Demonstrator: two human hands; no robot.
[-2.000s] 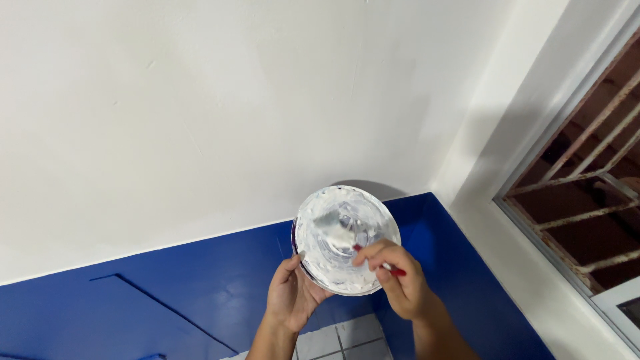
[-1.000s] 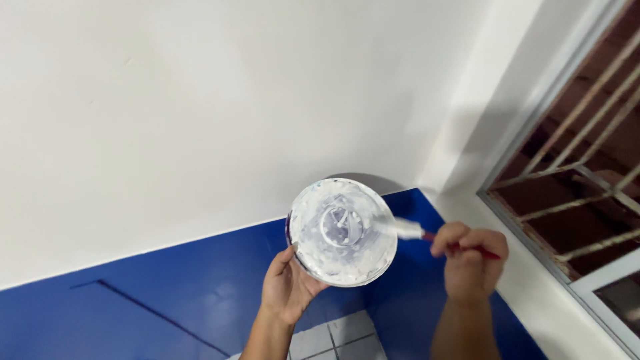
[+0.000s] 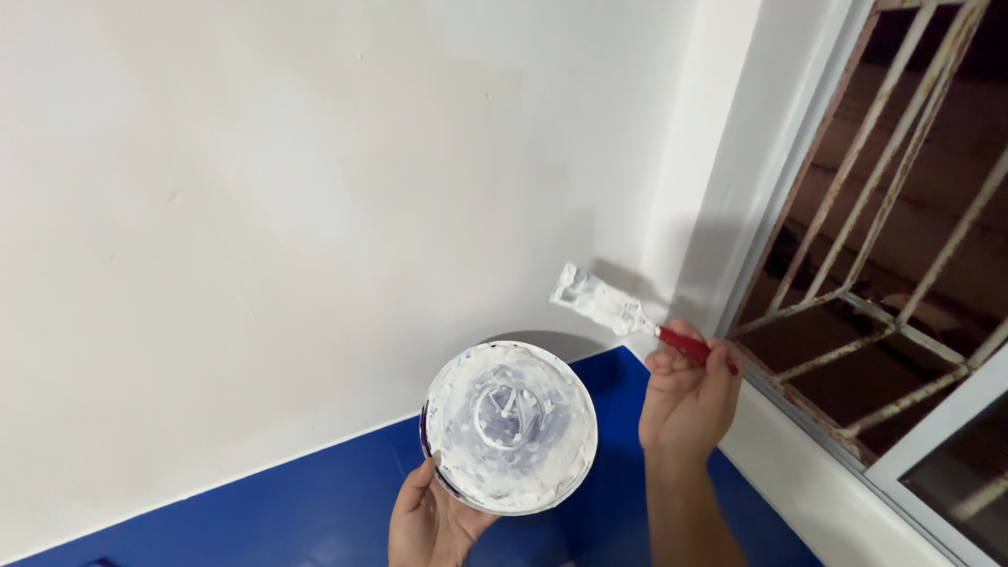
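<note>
A round lid (image 3: pixel 543 465), smeared with thick white paint or paste, rests in my left hand (image 3: pixel 437 512), whose thumb lies at its rim and whose palm is beneath it. My right hand (image 3: pixel 689 394) grips the red handle of a flat paintbrush (image 3: pixel 602 303) to the right of the lid and higher up. The brush head is coated in white and points up and left, apart from the lid, with the white wall behind it. Whether it touches the wall cannot be told.
A white wall (image 3: pixel 276 220) fills the back, with faint patches and small marks. Along its foot runs a glossy blue surface (image 3: pixel 276 504). At the right are a pale sill (image 3: pixel 787 472) and a window with rusty metal bars (image 3: pixel 890 181).
My right hand has lifted the brush off the lid and moved it up and right. My left hand still holds the lid. The view has tilted upward.
</note>
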